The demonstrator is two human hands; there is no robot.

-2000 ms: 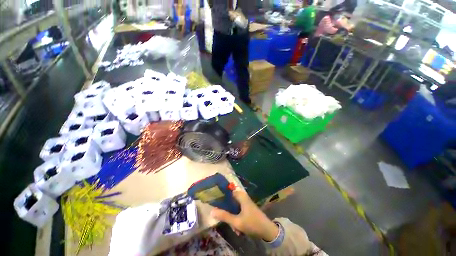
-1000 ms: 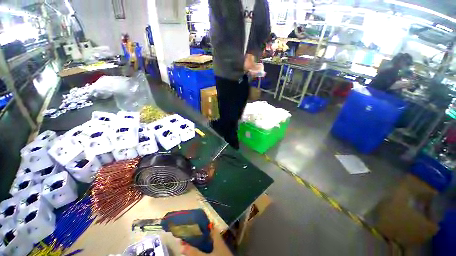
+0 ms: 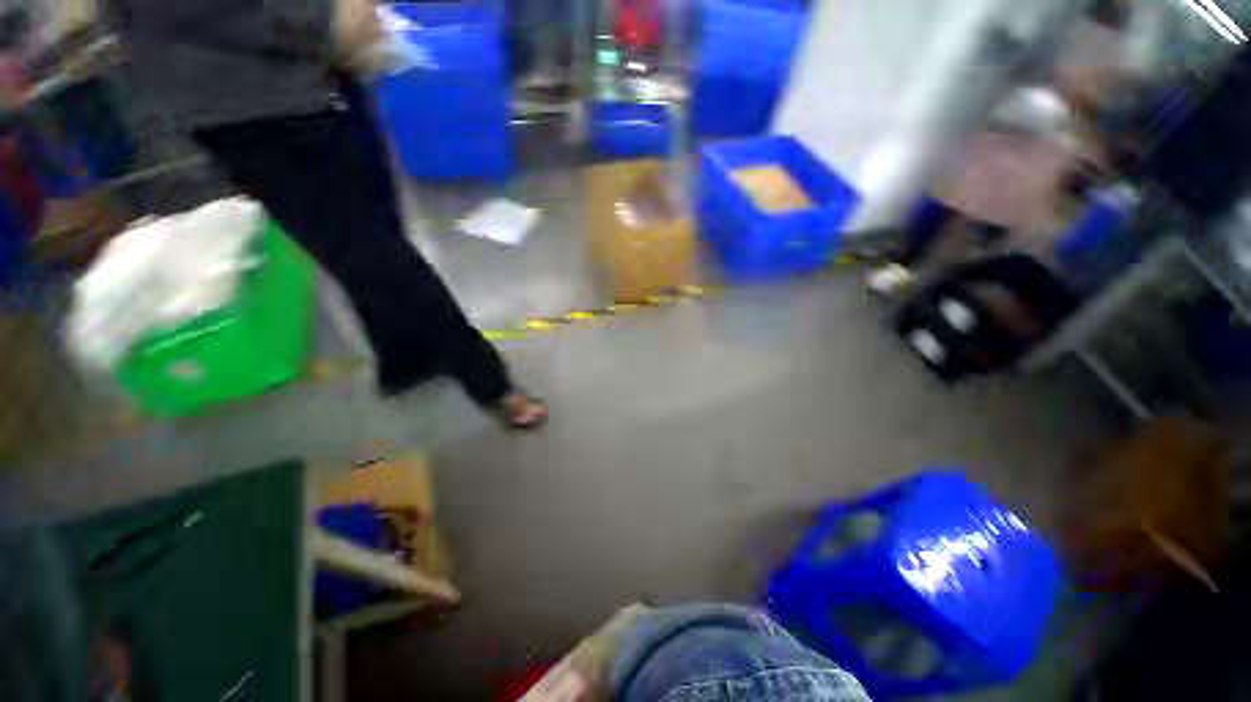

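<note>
Neither my left hand nor my right hand can be made out. At the bottom edge is a blurred piece of blue denim [image 3: 734, 661], which looks like my own knee, with a tan strip beside it that may be a sleeve. The nearest thing at lower left is the corner of the green-topped bench [image 3: 206, 583]. The soldering gun, white housings and wires are out of the picture. The whole frame is blurred.
A blue plastic stool [image 3: 947, 576] stands at lower right. A carton with blue contents [image 3: 377, 480] sits beside the bench. A person in dark trousers [image 3: 343, 233] stands by a green crate [image 3: 227, 350] of white material. Blue bins [image 3: 775, 247] stand behind the yellow-black floor line [image 3: 576, 320].
The view has swung far to the right and down. The housings, wires, fan, soldering gun and my hands have left the picture. The blue stool and denim have come in.
</note>
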